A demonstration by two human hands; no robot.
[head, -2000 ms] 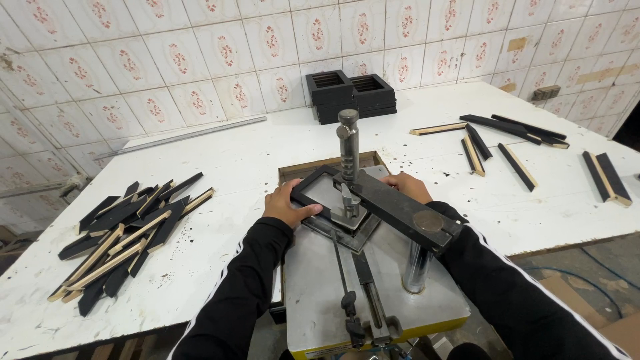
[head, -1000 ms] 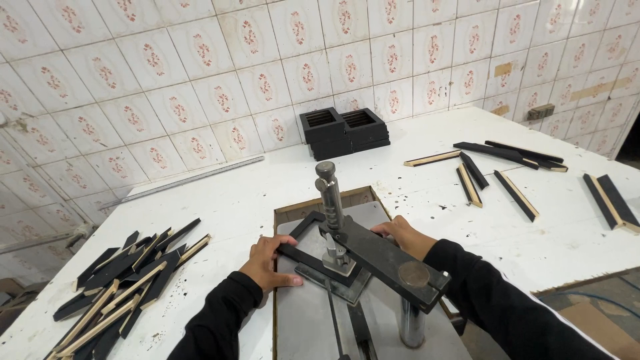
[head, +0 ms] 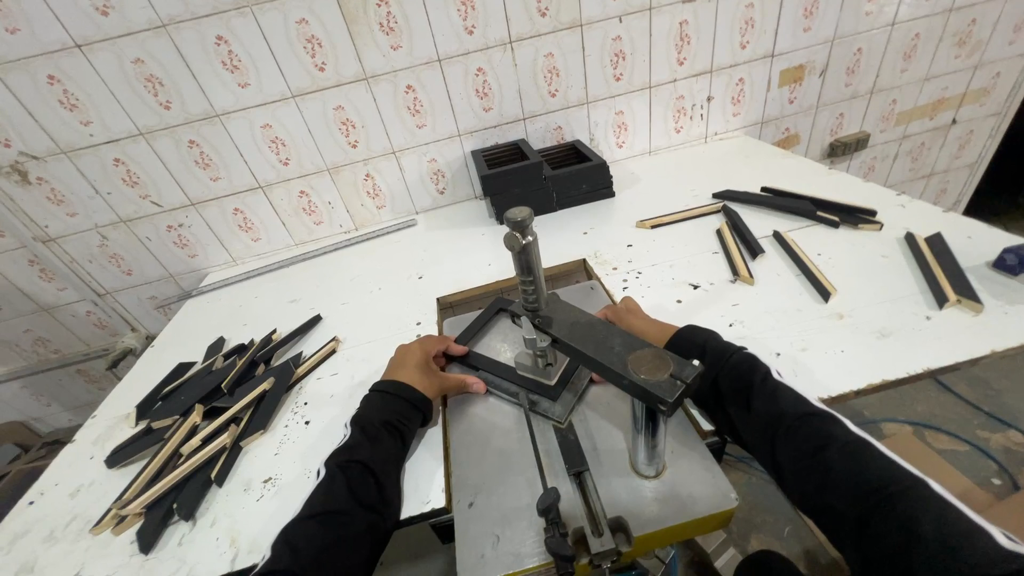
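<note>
A small black picture frame (head: 493, 369) lies turned at an angle on the metal bed of a frame-joining machine (head: 512, 480), one corner under the clamp head (head: 538, 352). My left hand (head: 432, 368) grips the frame's left corner between thumb and fingers. At the frame's far right side, my right hand (head: 632, 324) is partly hidden behind the machine's dark arm (head: 608, 344); its fingertips reach toward the frame, and their hold cannot be seen fully. The steel clamp post (head: 527, 264) rises above the frame.
Black-faced mitred moulding pieces (head: 208, 400) lie heaped on the white table (head: 360, 296) at left, with several more pieces (head: 804, 264) at right. Stacked black frames (head: 544, 176) stand near the tiled wall. A metal strip (head: 296, 260) lies along the back left edge.
The frame has turned on the machine bed, and my left hand has shifted with its corner. My right hand stays at the far side behind the arm.
</note>
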